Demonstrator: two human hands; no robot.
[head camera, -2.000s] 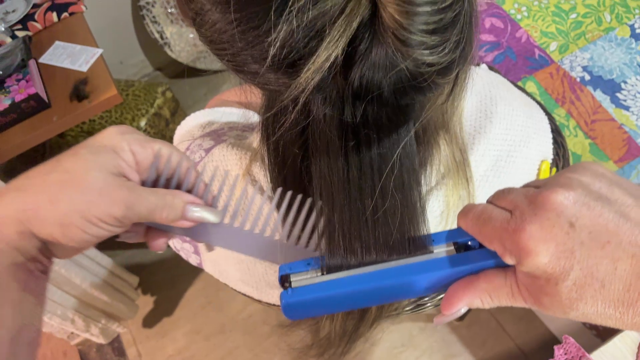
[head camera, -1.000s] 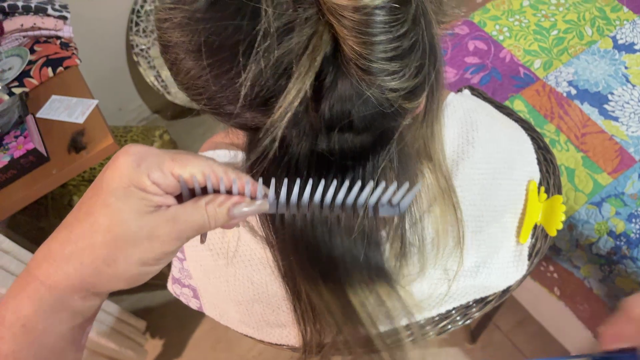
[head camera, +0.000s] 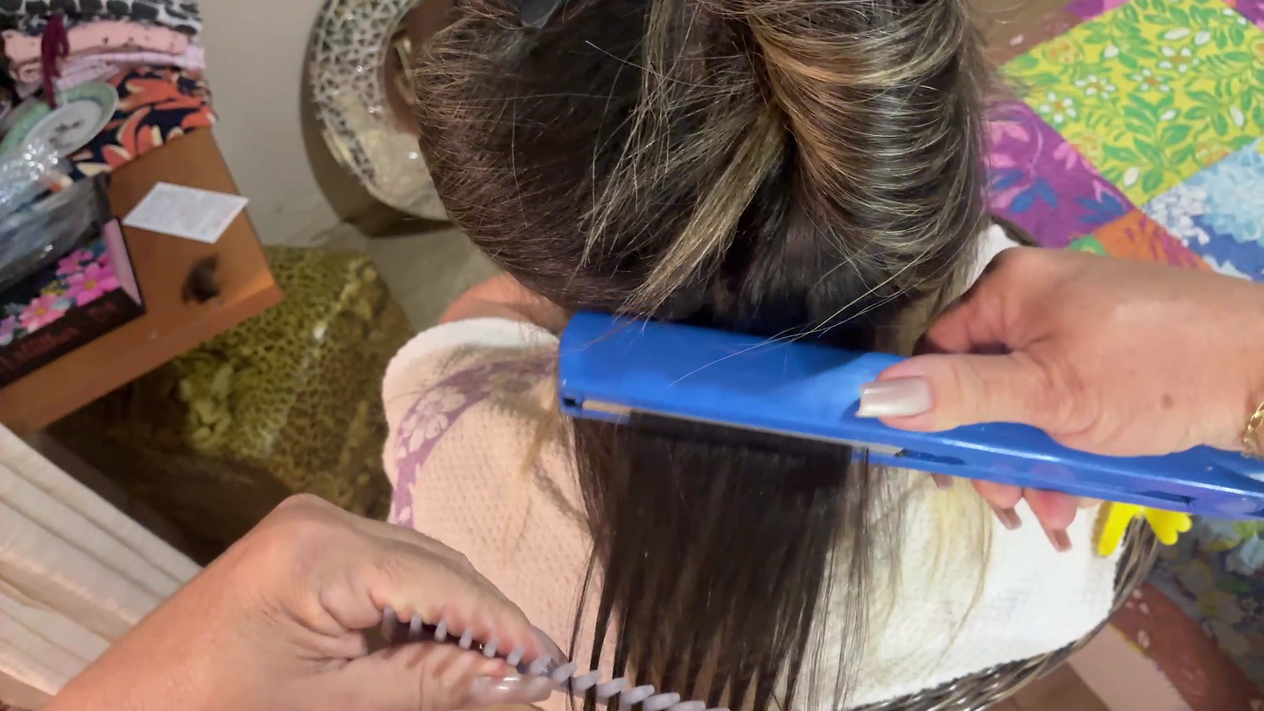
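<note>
My right hand (head camera: 1096, 355) grips a blue flat iron (head camera: 721, 380), which lies across a section of dark hair (head camera: 721, 553) just below the back of a seated person's head (head camera: 632, 168). The hair passes between its closed plates and hangs down. At the lower left my left hand (head camera: 326, 612) holds a pale grey wide-tooth comb (head camera: 612, 688), its teeth by the lower lengths of the same section. Upper hair (head camera: 869, 128) with blond streaks is gathered up. A white and pink towel (head camera: 474, 444) covers the person's shoulders.
A yellow hair claw clip (head camera: 1145, 525) sits on the edge of the wicker chair (head camera: 1136, 558). On the left, a wooden table (head camera: 227, 267) bears a card, a floral box and folded fabrics. A patchwork cloth (head camera: 1106, 109) spreads at the upper right; a mosaic-framed round object (head camera: 360, 109) stands behind.
A second ago the comb was across the hair and the flat iron was almost out of view. Now the iron is clamped high on the section, and my left hand has moved down with the comb.
</note>
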